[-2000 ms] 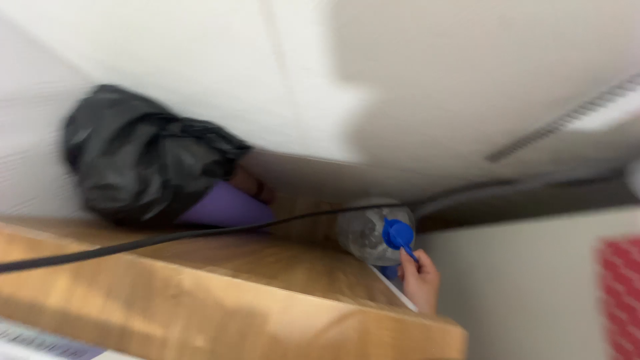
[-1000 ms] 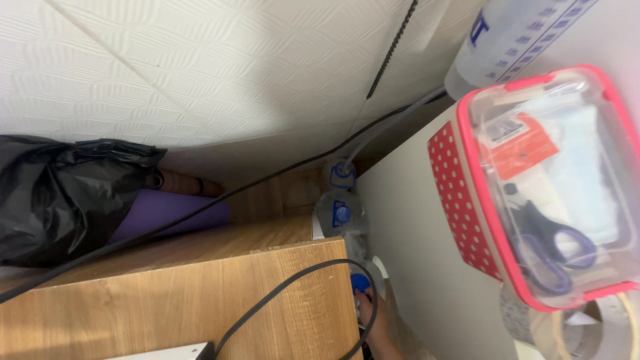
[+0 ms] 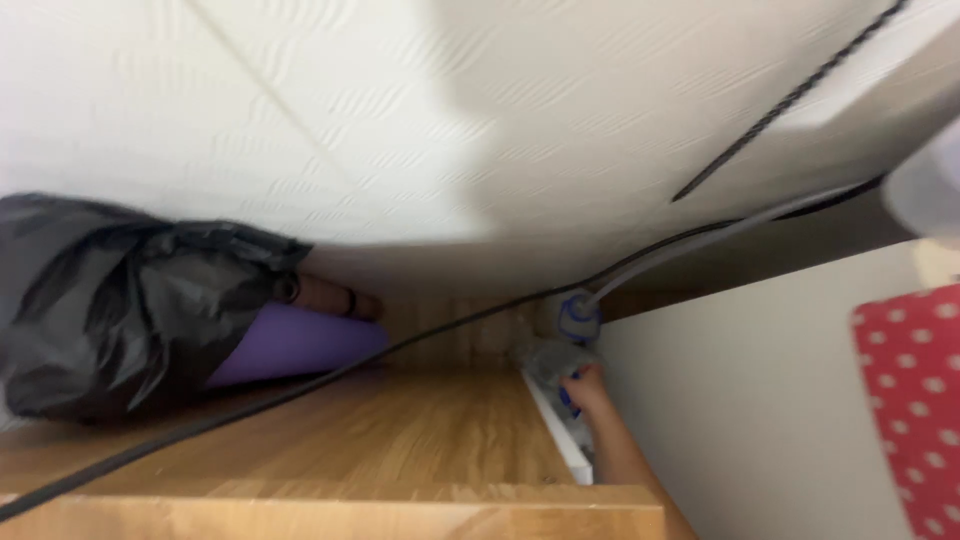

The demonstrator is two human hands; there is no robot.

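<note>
My right hand (image 3: 586,386) reaches down into the gap beside the wooden furniture, its fingers closed around a blue plastic handle (image 3: 568,401). The handle appears to belong to a large clear plastic bottle (image 3: 556,358), partly hidden by the hand and blurred. Just beyond it stands another container with a blue-edged label (image 3: 579,319), and a pale tube (image 3: 667,251) runs to its top. My left hand is out of view.
A black cable (image 3: 450,330) crosses above the gap. Left are a black plastic bag (image 3: 142,307), a purple roll (image 3: 300,345) and a brown roll (image 3: 330,295). The wooden top's edge (image 3: 360,514) is near; a red polka-dot box (image 3: 915,390) is right.
The view has shifted a lot. One second ago my right hand was beside the wooden top's corner, at something blue; now it shows deeper in the gap, near the labelled container.
</note>
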